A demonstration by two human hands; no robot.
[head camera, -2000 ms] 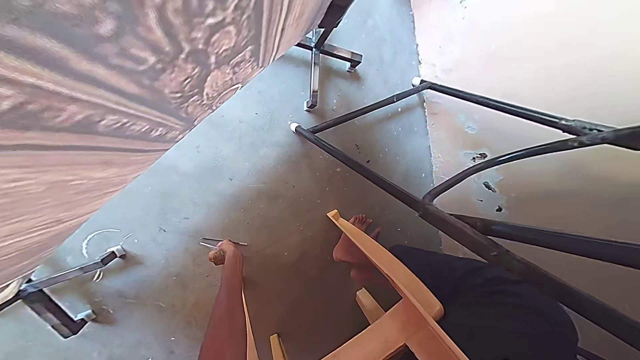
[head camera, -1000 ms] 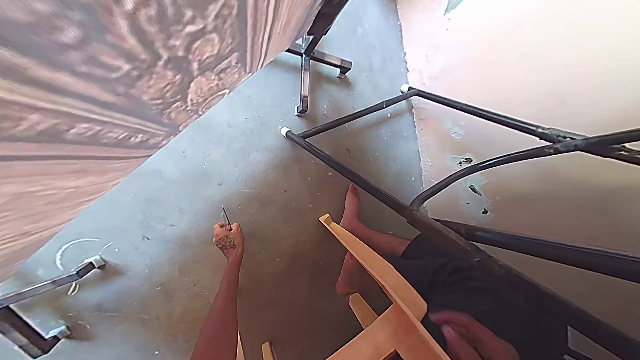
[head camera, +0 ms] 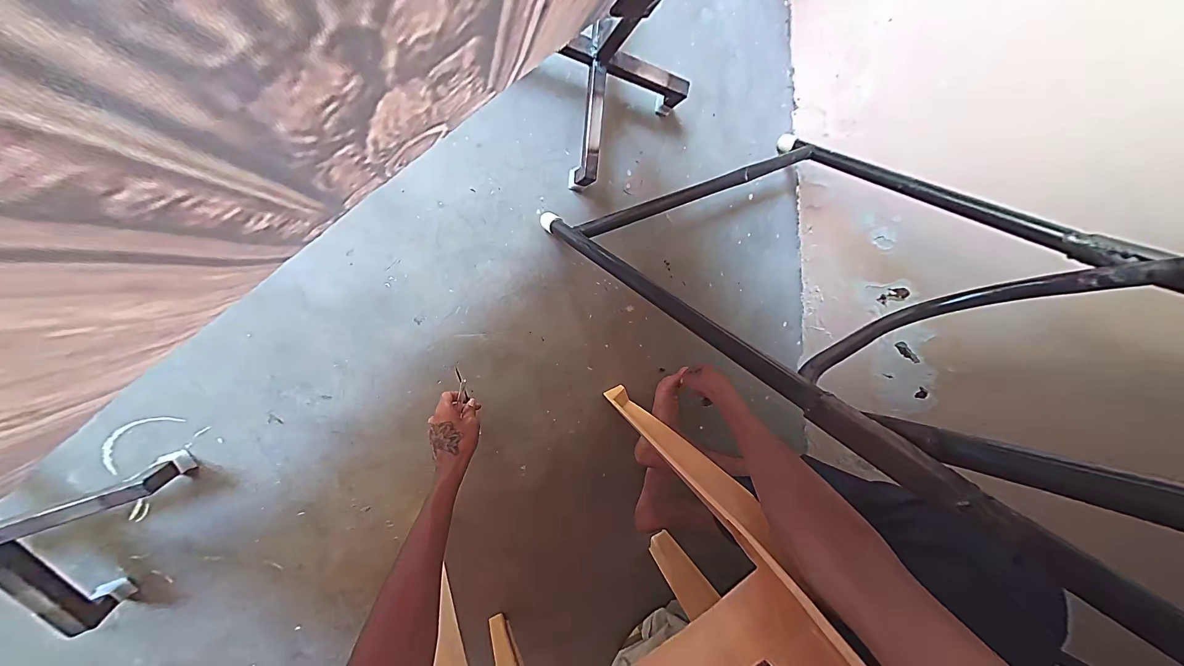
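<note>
My left hand [head camera: 453, 425], with a tattoo on its back, is closed around a small pointed metal tool [head camera: 461, 381] that looks like scissors, above the grey floor. My right hand [head camera: 700, 381] is at the toes of a bare foot [head camera: 664, 402], beyond the front of a yellow-orange chair [head camera: 689, 453]; how its fingers are set is too small to tell. The right forearm passes over the chair's right edge. Dark cloth [head camera: 925, 546] covers the leg beside it.
A black metal tube frame [head camera: 684, 314] with white end caps crosses the right side, beside a stained pale wall [head camera: 971, 370]. Patterned pinkish-brown fabric [head camera: 231, 139] hangs at upper left. Metal stand feet show at the top [head camera: 592, 120] and lower left [head camera: 139, 490]. Crumpled cloth [head camera: 652, 634] lies by the chair.
My right hand has moved forward from beside the chair, where it was one second ago, to the foot. My left hand still holds the metal tool, which has turned to point forward.
</note>
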